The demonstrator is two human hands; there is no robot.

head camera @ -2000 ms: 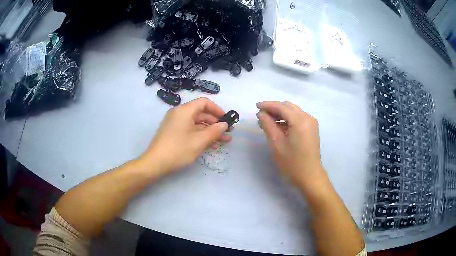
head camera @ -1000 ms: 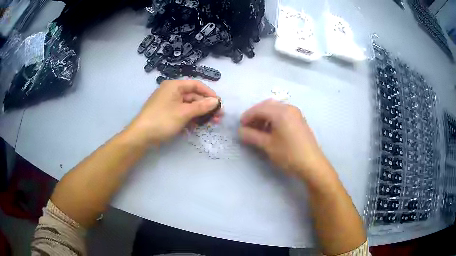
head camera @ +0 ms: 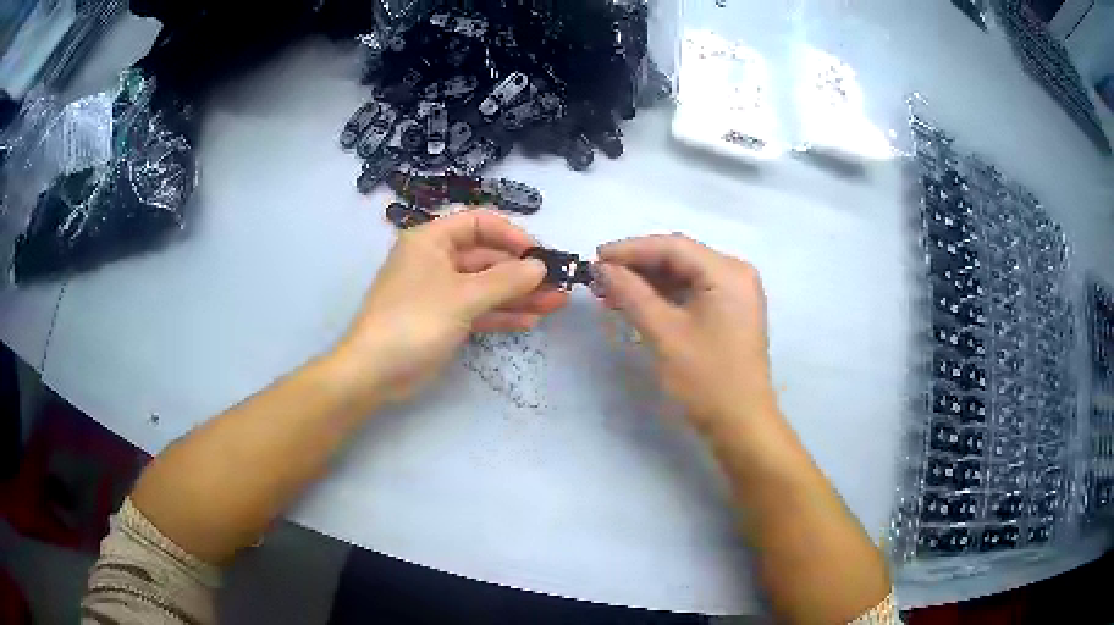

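Note:
A small black housing (head camera: pixel 564 267) with a pale spot at its middle is held between my hands above the table. My left hand (head camera: pixel 462 287) is shut on its left end with thumb and fingers. My right hand (head camera: pixel 690 311) has its thumb and fingertips at the housing's right end, touching or gripping it. Whether a small white piece is between the right fingertips cannot be told. A flat scatter of tiny white inserts (head camera: pixel 511 366) lies on the table just below my left hand.
A heap of black housings (head camera: pixel 489 98) lies at the far side. A clear bag of black parts (head camera: pixel 116 183) is at left. Two white boxes (head camera: pixel 729 104) in clear plastic lie beyond my right hand. A blister tray (head camera: pixel 983 354) of black parts is at right on the pale table (head camera: pixel 489 501).
My hands were apart one second ago and now meet at the housing. My left hand has turned the housing into clear view. My right hand has moved up from near the white scatter.

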